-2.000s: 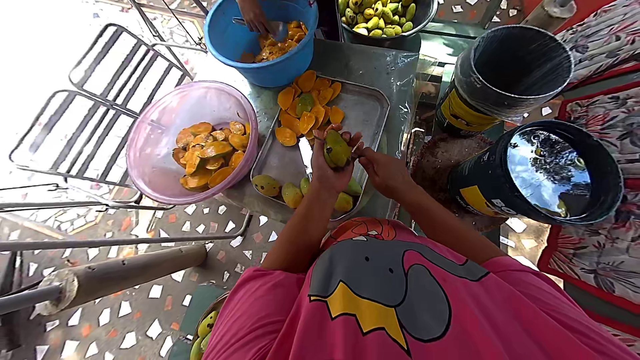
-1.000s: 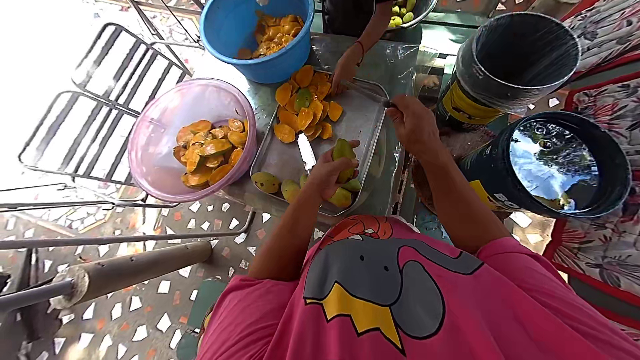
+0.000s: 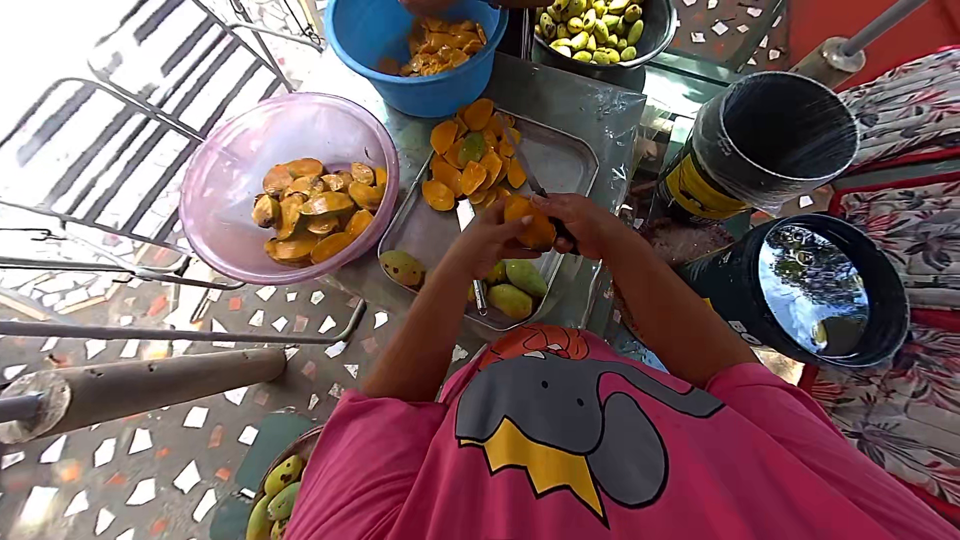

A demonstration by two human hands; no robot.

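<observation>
My left hand (image 3: 484, 238) holds a mango with orange cut flesh (image 3: 531, 223) over the metal tray (image 3: 581, 161). My right hand (image 3: 581, 223) grips the dark handle of a knife (image 3: 527, 166), its blade pointing up and left above the tray, and its fingers are close against the mango. Cut mango slices (image 3: 472, 161) lie heaped on the tray's far left part. A second metal utensil (image 3: 480, 296) lies lengthwise on the tray, partly hidden by my left hand. Whole green mangoes (image 3: 511, 301) and a yellowish mango (image 3: 402, 268) lie at the tray's near end.
A pink basin (image 3: 217, 217) with mango pieces stands left, a blue basin (image 3: 420, 94) with orange pieces beyond. Another person's hand is partly in view above it. A metal bowl (image 3: 660, 34) holds whole mangoes. Two dark buckets (image 3: 712, 176) (image 3: 712, 262) stand right; a metal rack (image 3: 142, 112) is left.
A whole green mango was in my left hand; a mango with orange flesh exposed is there now. My right hand has come back down to it with the knife. The other person's arm has left the tray.
</observation>
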